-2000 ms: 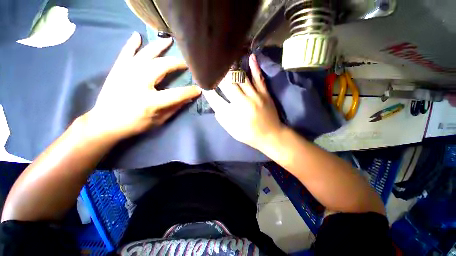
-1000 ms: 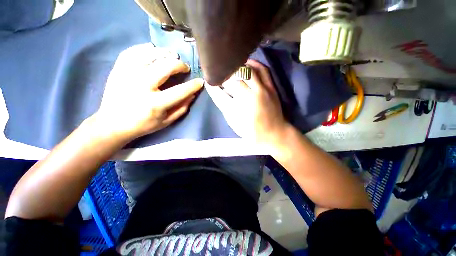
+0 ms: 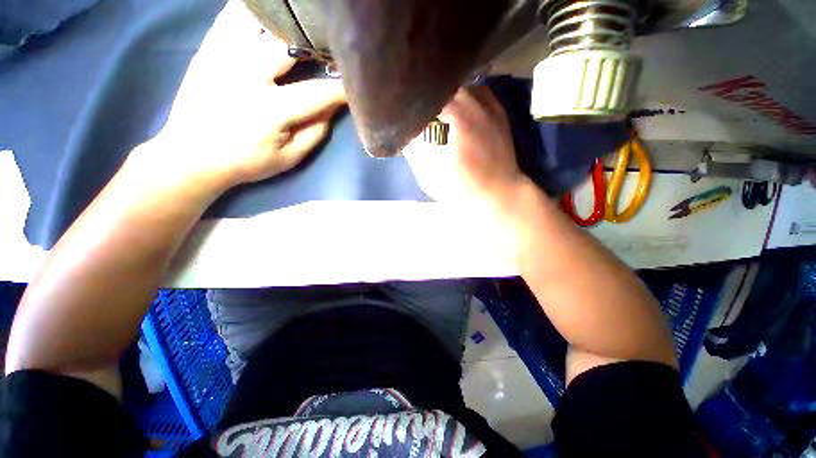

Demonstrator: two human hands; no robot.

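A navy-grey garment panel [image 3: 358, 174] lies on the white machine table [image 3: 358, 250], under the head of the sewing machine [image 3: 385, 80]. My left hand [image 3: 259, 121] lies on the panel left of the machine head, its fingertips close to the head. My right hand [image 3: 465, 143] rests on the cloth right of the head, its fingertips partly hidden. A darker bunched cloth [image 3: 573, 148] lies right of my right hand. The needle and presser foot are hidden behind the machine head. A small knurled brass-coloured knob [image 3: 436, 132] shows by my right hand.
A large cream ribbed knob [image 3: 586, 85] hangs near the camera. Scissors with red and yellow handles [image 3: 630, 183], green-yellow snips [image 3: 701, 203] and a small black looped item [image 3: 760, 193] lie at the right. Blue crates [image 3: 192, 358] stand below the table edge.
The panel has moved away from me, uncovering more of the table's front edge. Both hands have moved forward with it. The dark cloth has shifted back, showing more of the red scissor handle.
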